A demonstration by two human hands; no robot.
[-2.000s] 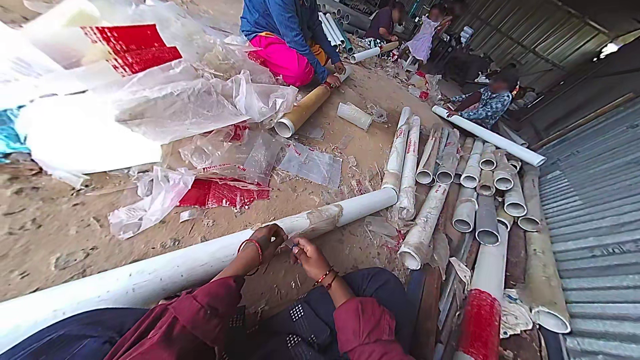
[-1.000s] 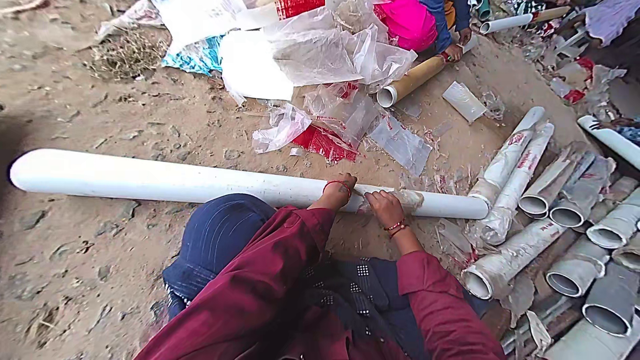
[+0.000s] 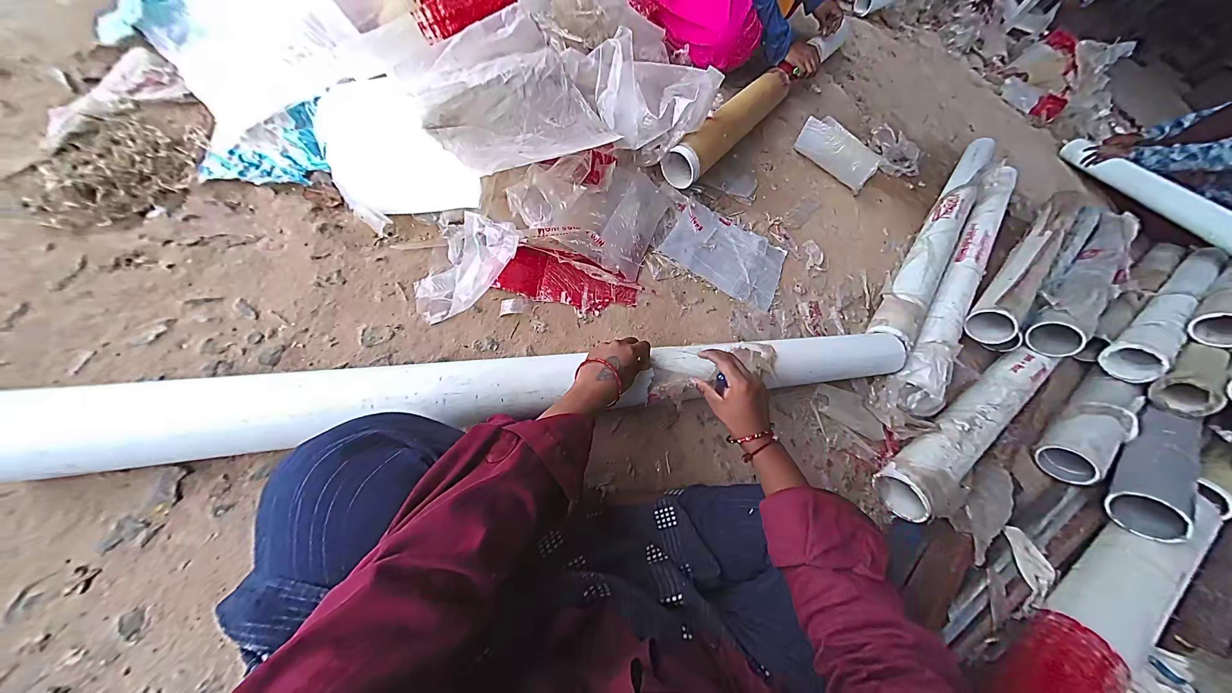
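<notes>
A long white plastic pipe [image 3: 462,385] lies across the ground in front of my knees. A crumpled piece of clear plastic film [image 3: 674,373] clings to it near its right part. My left hand [image 3: 616,371] rests on the pipe at the left edge of this film, fingers curled; whether it grips the film I cannot tell. On the film's right side is my right hand [image 3: 733,390], thumb and fingers bent around a small dark thing that is mostly hidden. The pipe's right end meets film-wrapped pipes.
Many wrapped and bare pipes [image 3: 1153,472] lie at the right. Beyond my pipe are heaped clear plastic sheets [image 3: 520,106] and red netting [image 3: 568,279]. A person's hands [image 3: 804,58] hold a tan pipe [image 3: 736,120]; another person's arm [image 3: 1174,140] reaches a white pipe at far right.
The view has swung and shifted considerably. Both my hands remain at the film-covered part of the pipe, and my right hand's fingers are now lifted and bent more than one second ago.
</notes>
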